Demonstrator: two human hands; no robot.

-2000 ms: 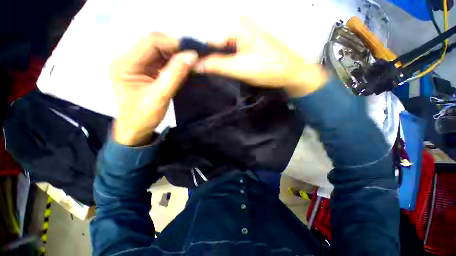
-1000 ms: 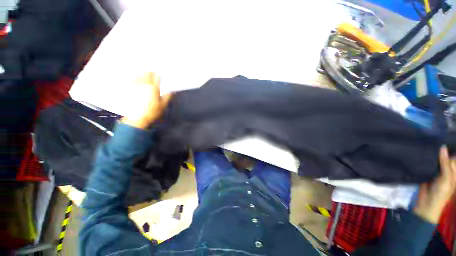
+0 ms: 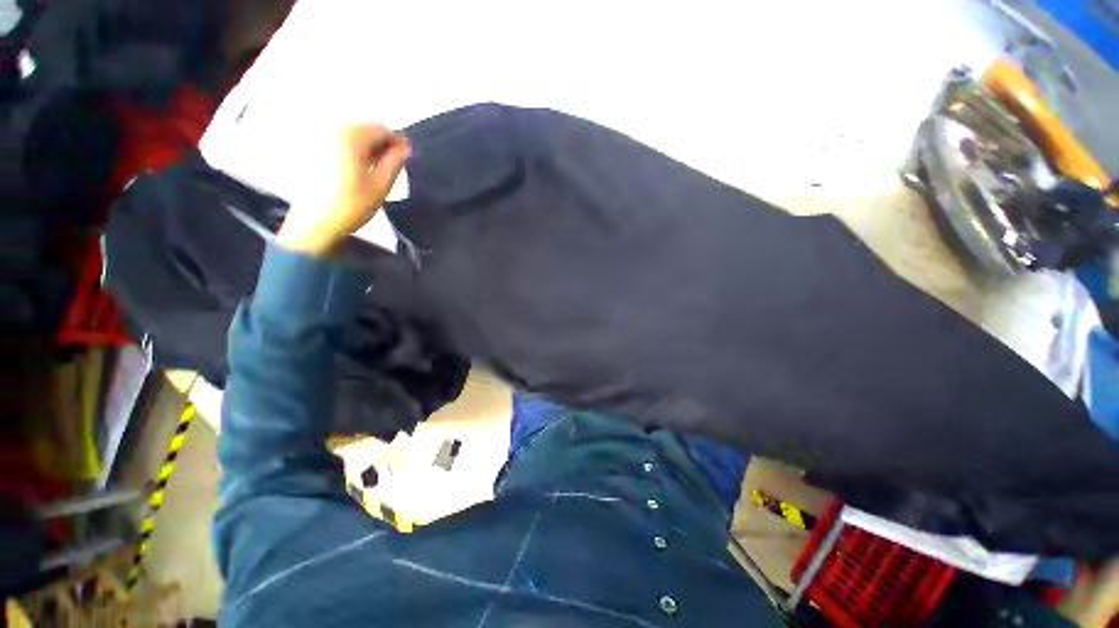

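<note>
A long black trouser leg [image 3: 736, 307] lies spread across the white pressing table [image 3: 687, 74], from centre left to the lower right edge of the picture. My left hand [image 3: 350, 184] is at its left end, fingers curled; whether cloth is between the fingers is not clear. My right hand [image 3: 1090, 599] is cut off by the lower right edge at the cloth's far end, dark and blurred; its grip cannot be made out. The steam iron [image 3: 982, 172], silver with an orange handle, stands at the table's right.
A black garment pile [image 3: 184, 270] with a thin white strip hangs at the left. A red basket [image 3: 874, 574] stands on the floor at lower right. Yellow-black tape [image 3: 162, 491] and dark scraps lie on the floor. Part of a blue tray [image 3: 1102, 380] shows at the right edge.
The small dark piece held up between both hands is no longer seen. The black cloth is now stretched out long to the right and lies flatter. My right hand has moved far right and down.
</note>
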